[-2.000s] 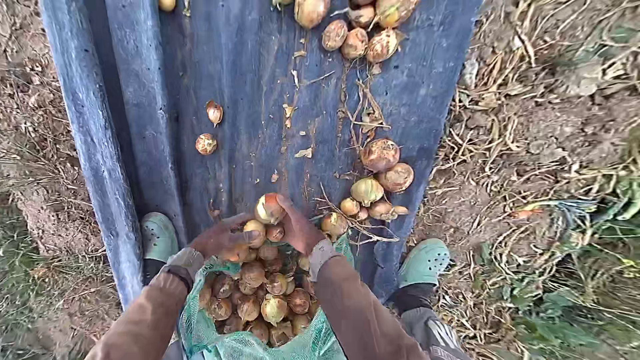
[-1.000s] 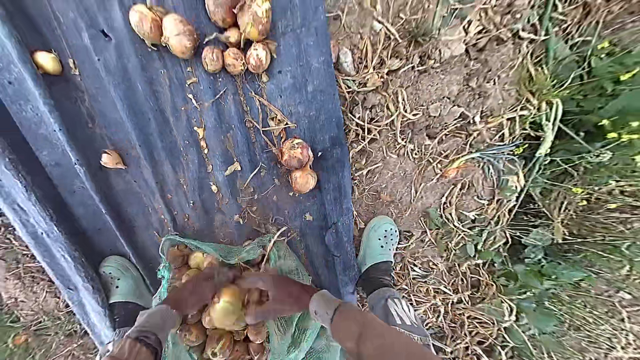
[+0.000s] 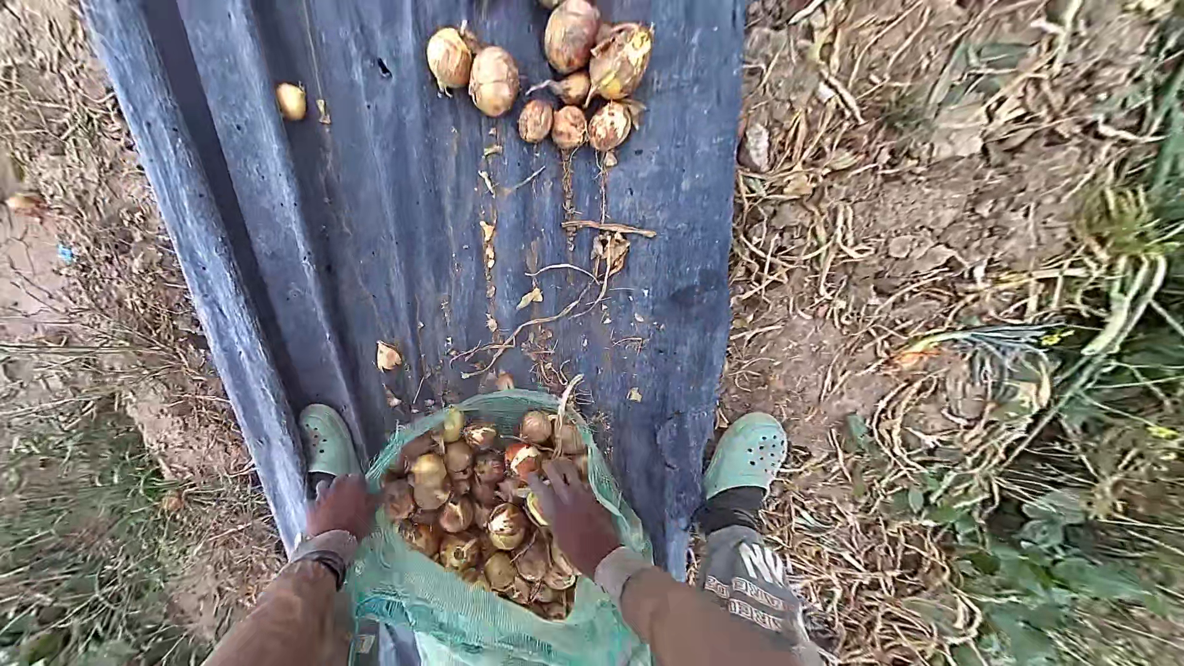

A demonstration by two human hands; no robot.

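A green mesh sack, its mouth wide, stands at the bottom centre, filled with onions. My left hand is at the sack's left rim; whether its fingers grip the mesh is not clear. Over the onions at the right side of the mouth lies my right hand, fingers spread, touching the onions and closed on none. Beyond the sack, a group of loose onions rests on the grey corrugated metal sheet. One small onion lies apart near the sheet's left side.
My feet in green clogs stand either side of the sack. Dry stalks and onion skins litter the sheet. Bare soil with dried stems borders it on the right, with green weeds farther out; dry grass is on the left.
My hands, together around onions at the sack a second ago, are now apart, the left at the rim and the right over the contents. The onions by the sheet's right edge are gone from there.
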